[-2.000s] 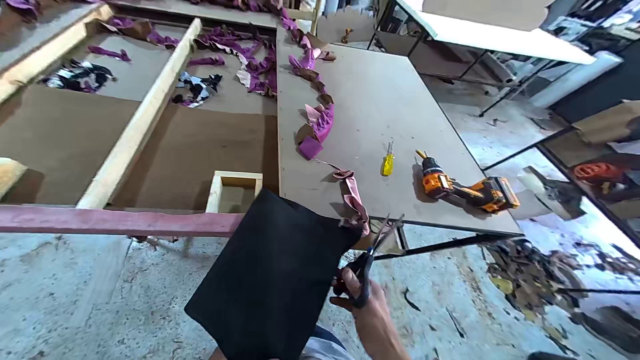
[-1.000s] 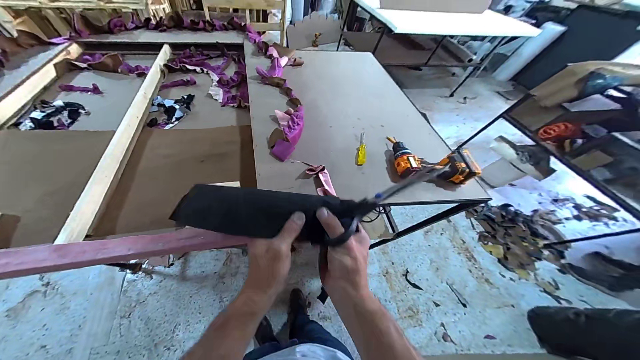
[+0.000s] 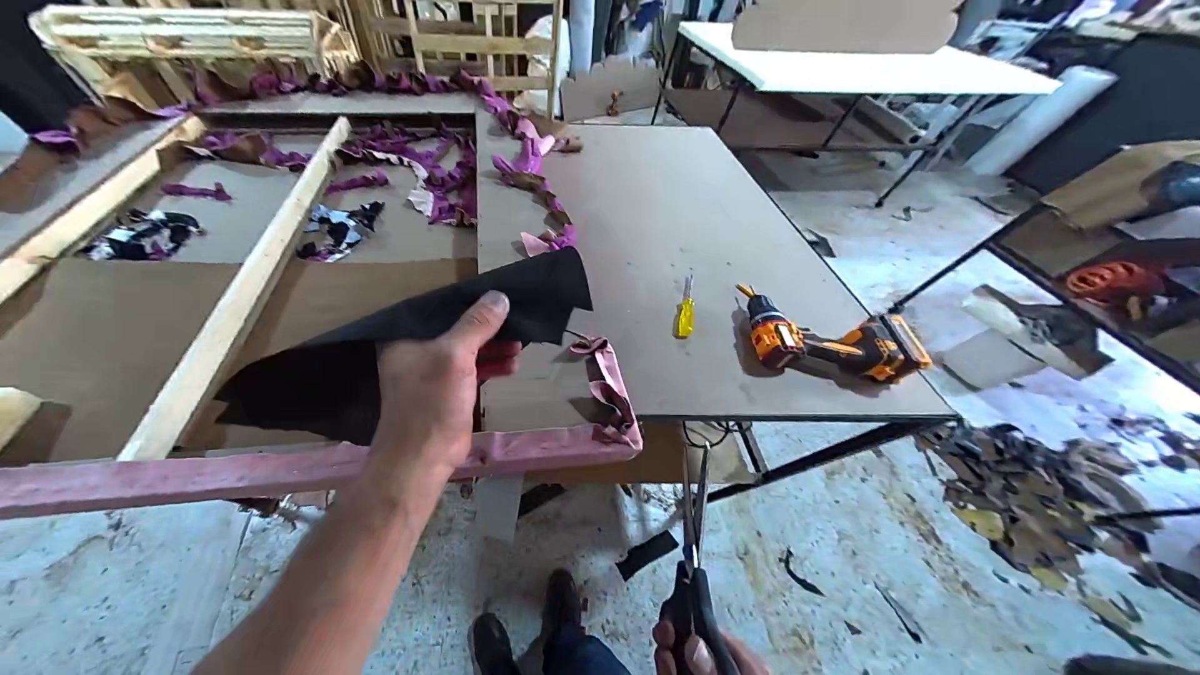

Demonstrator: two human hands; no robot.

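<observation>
My left hand grips a folded piece of black fabric over the near corner of a wooden frame, its thumb on top. The frame's near rail is wrapped in pink fabric. Low in the view, my right hand holds scissors by their black handles, blades pointing away from me and slightly apart, beyond the table's near edge. On the table lie a yellow-handled screwdriver and an orange and black cordless drill. Purple fabric strips lie along and inside the frame.
A wooden crossbar spans the frame. At the right stands a metal-framed rack holding materials. Fabric scraps are heaped on the floor, and a black strip lies near my shoes. A white-topped table stands farther back.
My left hand has carried the black fabric forward and left over the frame. My right hand, with the scissors, has come away from the fabric and dropped lower. A black strip now shows on the floor.
</observation>
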